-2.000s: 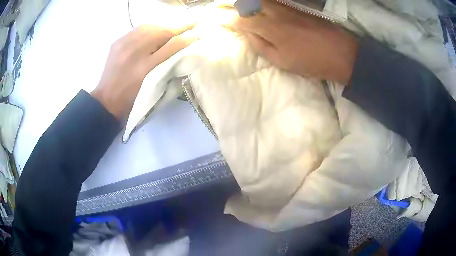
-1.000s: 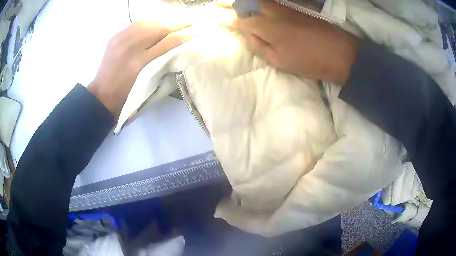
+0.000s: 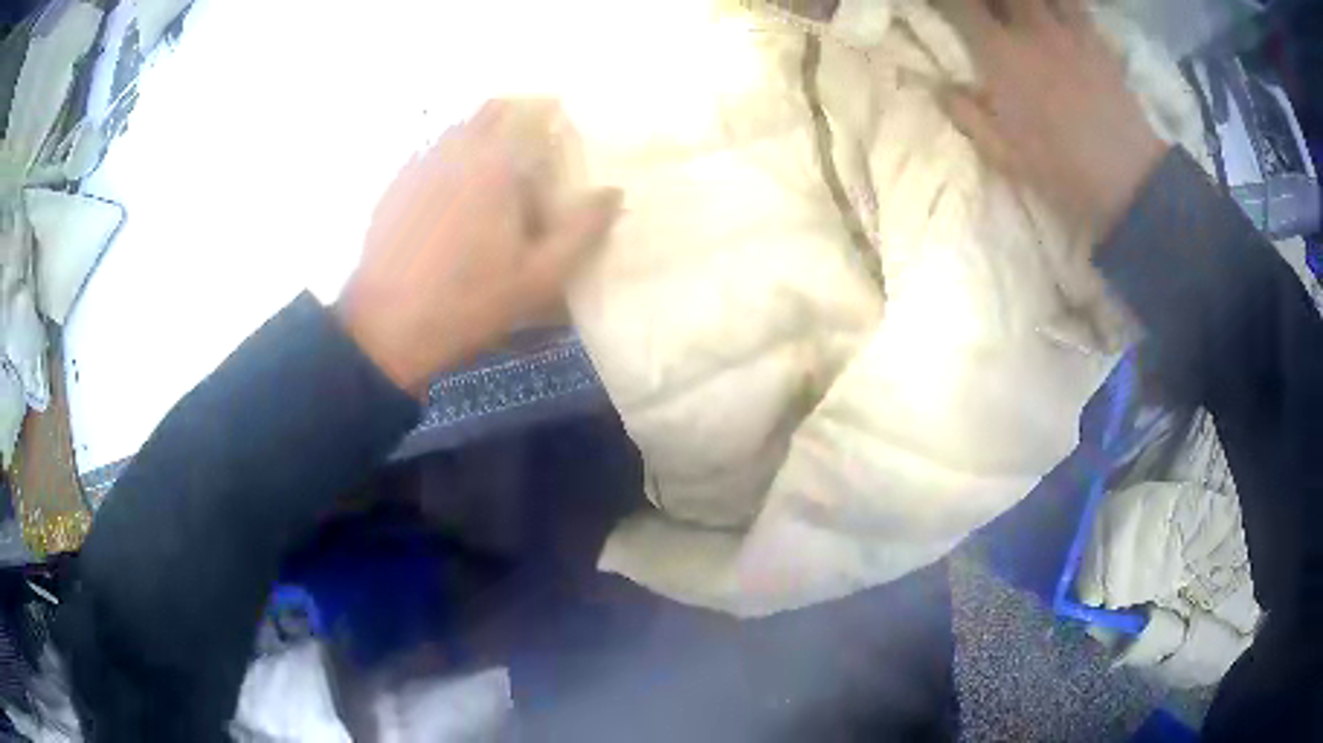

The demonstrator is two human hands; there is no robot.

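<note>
The cream padded jacket body point(image 3: 726, 276) spreads over the white table and hangs over its near edge. A dark seam strip point(image 3: 837, 167) runs down its upper middle. My left hand point(image 3: 472, 240) is blurred at the jacket's left edge. Its thumb is apart from the fingers and overlaps the cream fabric; no grip shows. My right hand point(image 3: 1052, 124) is at the upper right, its fingers on bunched cream fabric, partly blurred and cut by the top edge. Glare hides the machine and needle area.
The table-edge ruler point(image 3: 508, 383) runs along the near edge left of the jacket. Cream pieces point(image 3: 1175, 537) lie in a blue bin point(image 3: 1077, 559) at the lower right. More pale pieces point(image 3: 73, 247) are at the far left. White material point(image 3: 290, 697) lies below the table.
Both hands have left the bright needle area. My left hand has moved right and down; my right hand has moved right. The jacket has shifted and its zip edge no longer shows at left.
</note>
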